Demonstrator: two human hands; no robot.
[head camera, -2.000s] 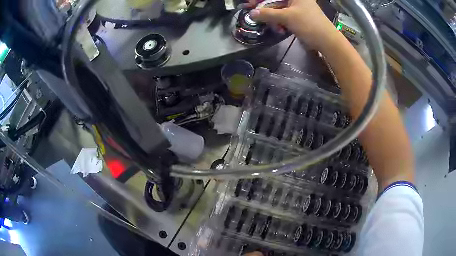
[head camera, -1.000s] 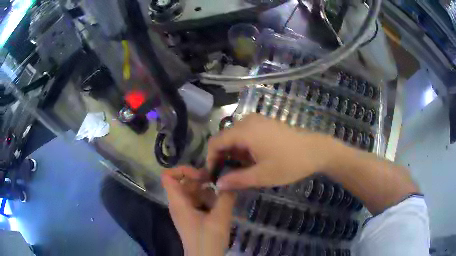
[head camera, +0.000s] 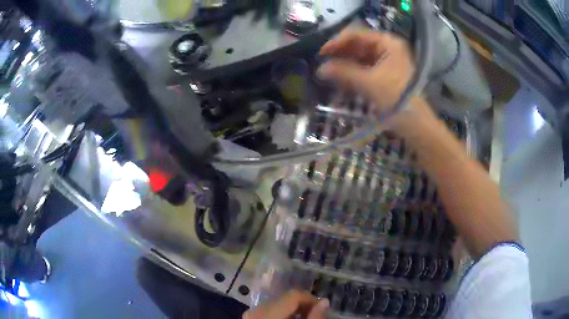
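Note:
My right hand (head camera: 368, 68) is blurred above the far end of the clear blister tray (head camera: 274, 274), near the dial. Its fingers are bent; I cannot tell whether it holds a part. My left hand (head camera: 290, 306) is cut off by the bottom edge, at the tray's near left; what its fingers hold is hidden. Rows of round black parts (head camera: 405, 265) stand on edge in the tray. The grey dial plate (head camera: 249, 40) bears a fixture with a black part (head camera: 188, 48) and a silver fixture (head camera: 302, 17).
A metallic hoop (head camera: 349, 151) crosses the view above the tray. A thick black arm (head camera: 150, 112) runs diagonally at left, with a red light (head camera: 158, 180) beside it. A white wipe (head camera: 121, 190) lies at left. A cup (head camera: 293, 81) is between dial and tray. A black ring (head camera: 211, 225) is on the deck.
One second ago both hands were together over the tray's left side. They have parted: my right hand moved up towards the dial, my left hand down to the bottom edge. The view has shifted.

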